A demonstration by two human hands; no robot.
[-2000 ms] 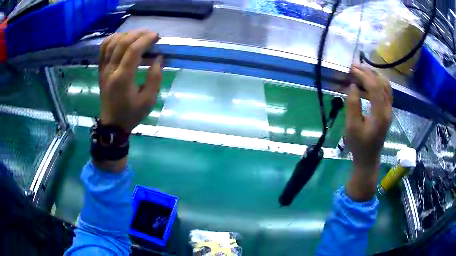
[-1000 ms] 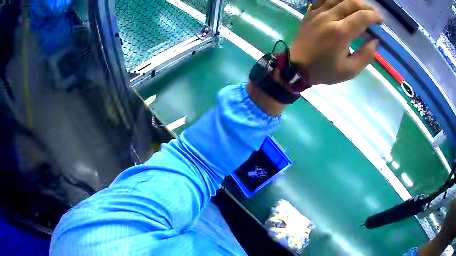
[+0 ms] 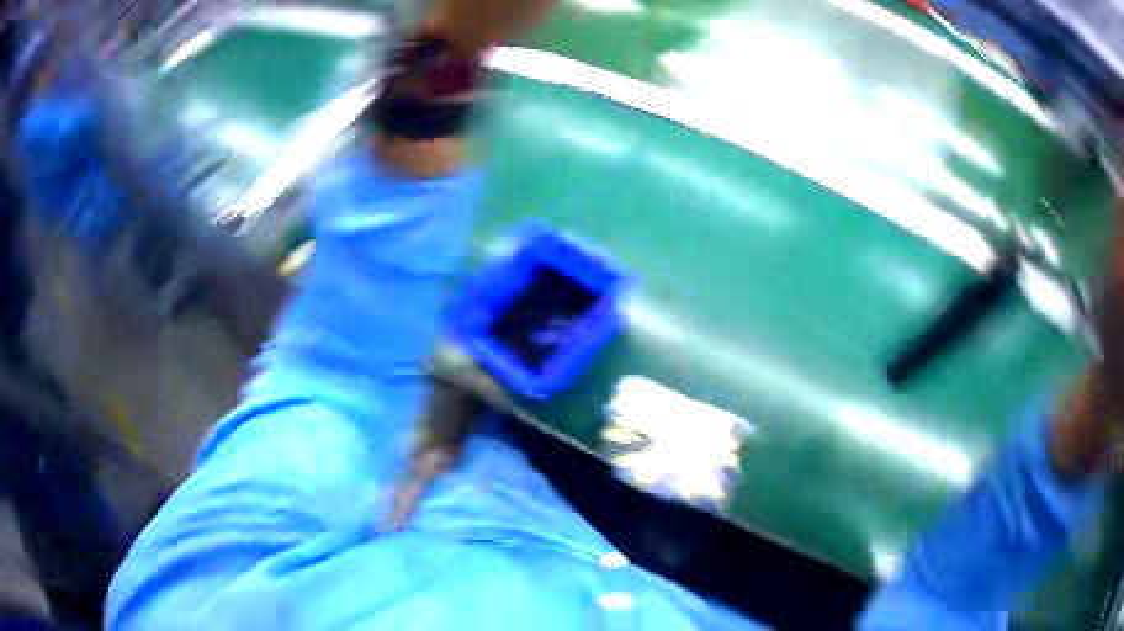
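The view is blurred. A blue bin [image 3: 600, 323] with small dark pieces in it sits on the green bench near its front edge. A whitish, crinkled bagged part [image 3: 676, 441] with yellowish patches lies to its right at the edge. The black electric screwdriver [image 3: 952, 330] hangs at a slant on the right. My left hand [image 3: 487, 19] is cut off by the top edge, above a dark wristband and watch; its fingers are out of view. My right hand [image 3: 1096, 413] is at the right edge, dark, blurred and partly cut off; its fingers cannot be made out.
The green bench top [image 3: 789, 333] runs across the view, with a bright metal strip [image 3: 789, 154] behind it. My blue striped smock [image 3: 370, 530] fills the lower left. A blurred blue object [image 3: 74, 160] shows at the far left. A dark band lies along the bench's front edge.
The view has swung and tilted down. The bin, bagged part and screwdriver now sit higher in the picture. My left hand has moved up and left, mostly out of the picture.
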